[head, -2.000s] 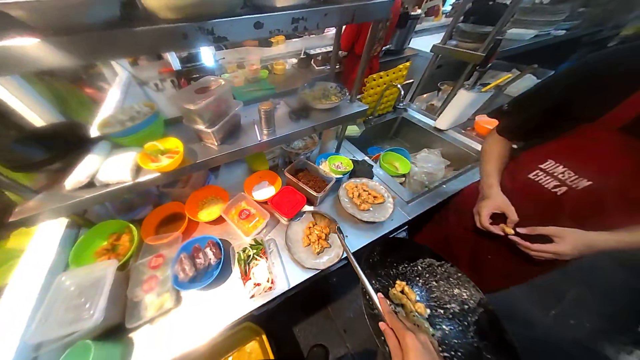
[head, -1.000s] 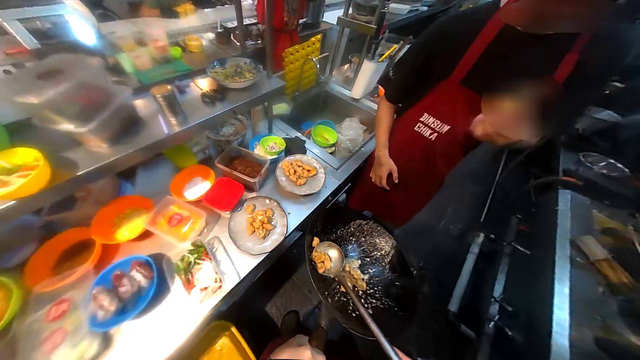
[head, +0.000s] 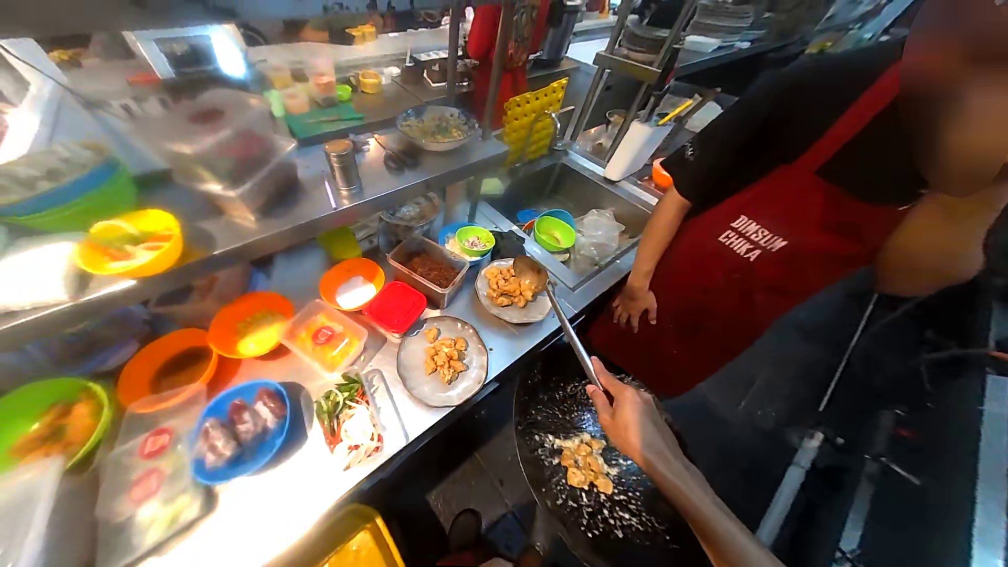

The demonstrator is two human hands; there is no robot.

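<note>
My right hand (head: 630, 405) grips the metal handle of a cooking ladle (head: 531, 273), whose bowl rests over the far grey plate (head: 526, 313) beside browned food pieces (head: 504, 288). Below my hand, the black wok (head: 543, 472) holds more golden pieces (head: 584, 463) among white bits. A nearer round plate (head: 409, 370) with similar pieces stands on the steel counter, left of the wok. A shallow tray of sliced vegetables (head: 350, 421) lies to its left. My left hand is not in view.
Several bowls, including a blue one (head: 206, 470), and a red-lidded box (head: 395, 307) fill the counter under a steel shelf (head: 307, 228). A sink (head: 610, 206) lies beyond. A co-worker in a red apron (head: 756, 291) stands right of the wok, one hand hanging near it.
My right hand has carried the ladle from the wok to the far plate. The co-worker's hands, together two seconds ago, are now apart, one lowered. The view has turned.
</note>
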